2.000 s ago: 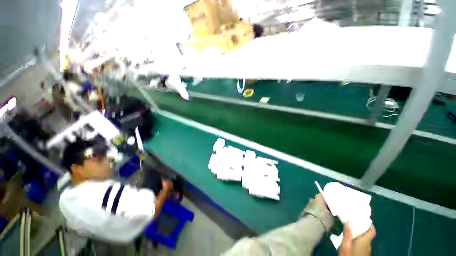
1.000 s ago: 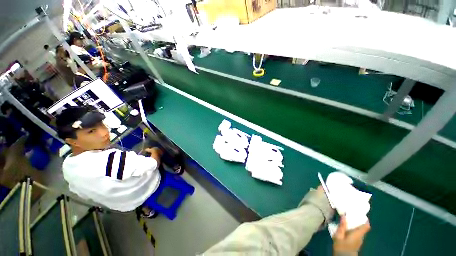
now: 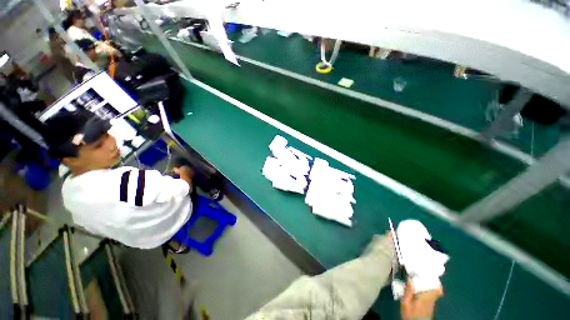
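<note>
A white security camera (image 3: 420,256) with a thin antenna (image 3: 394,250) along its left side is held over the green bench at the lower right. My left hand (image 3: 380,247) reaches it from the left; its fingers are mostly hidden behind the antenna and the camera. My right hand (image 3: 422,302) grips the camera's lower end, cut off by the bottom edge. Two clusters of white security cameras lie close together on the bench, one on the left (image 3: 287,167) and one on the right (image 3: 331,192).
A seated person (image 3: 125,194) on a blue stool (image 3: 209,226) is left of the bench. A green conveyor (image 3: 350,144) with pale rails runs behind it. A metal post (image 3: 522,184) rises at right. A yellow tape ring (image 3: 324,67) lies on the far bench. Framed boards stand lower left.
The view has shifted, so the bench and seated person sit further left and higher. The held camera has turned slightly and a dark patch now shows on its right side. Both hands stay at it.
</note>
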